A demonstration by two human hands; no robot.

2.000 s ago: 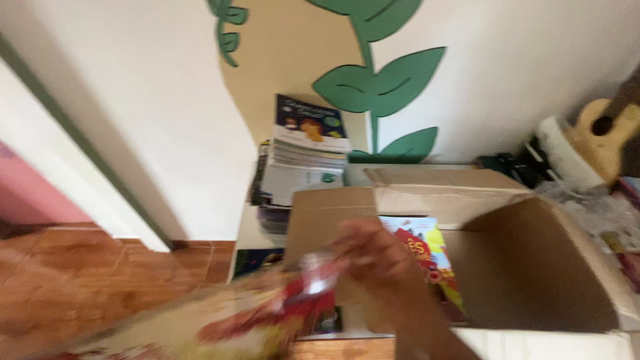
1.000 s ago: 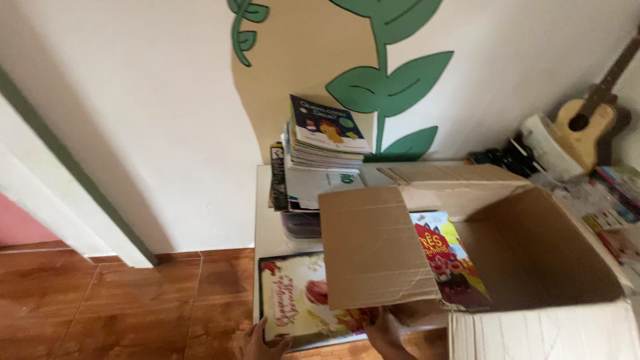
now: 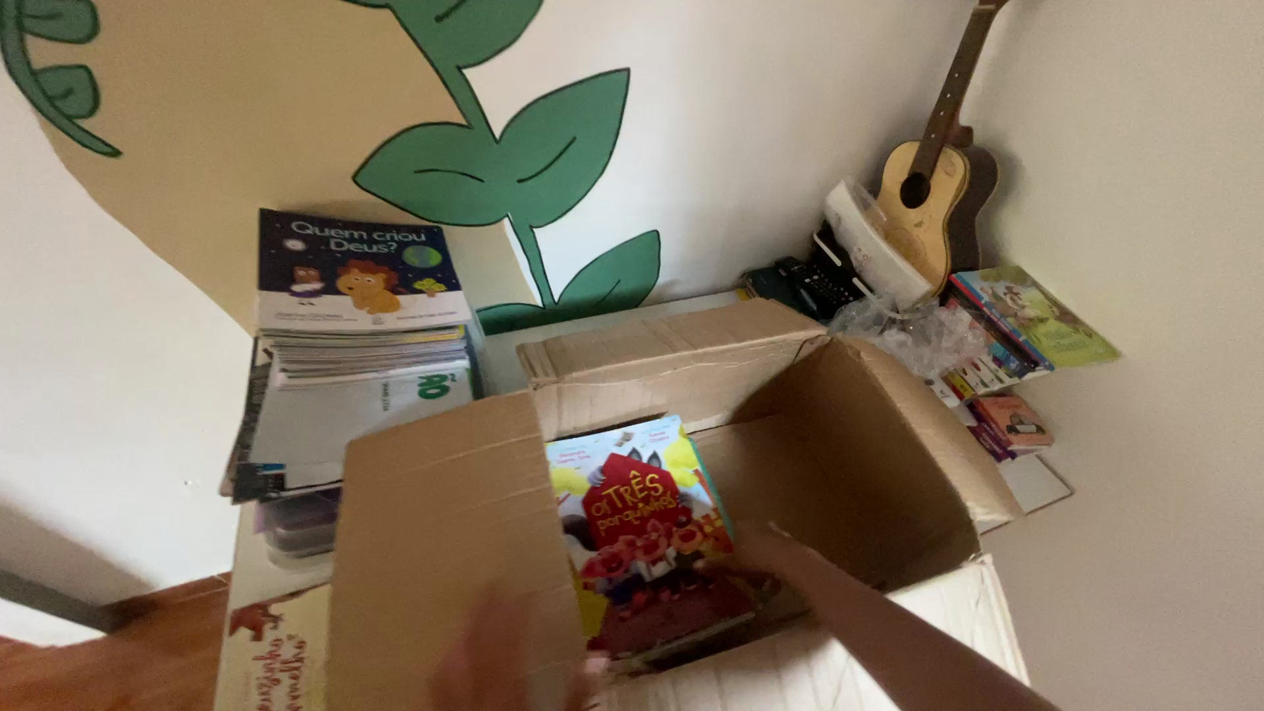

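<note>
An opened cardboard box [image 3: 918,474] has a stack of children's picture books inside at its left; the top picture book [image 3: 642,513] shows three pigs on its cover. My right hand [image 3: 760,558] reaches into the box, its fingers at the right edge of that book; whether they grip it cannot be told. My left hand [image 3: 504,652], blurred, is over the lower part of the box's left flap [image 3: 434,533]; its hold is unclear. Another picture book [image 3: 281,652] lies left of the box, partly under the flap.
A tall stack of books and papers [image 3: 360,375] stands behind left, by a purple-tinted plastic container [image 3: 296,523]. At the back right are a small guitar [image 3: 923,197], a white bin [image 3: 879,242], clear plastic wrap [image 3: 918,336] and more books [image 3: 1037,316]. A painted wall rises behind.
One second ago both hands were at the book left of the box; now it lies there without them. My right hand has moved into the box. The view has shifted right and closer.
</note>
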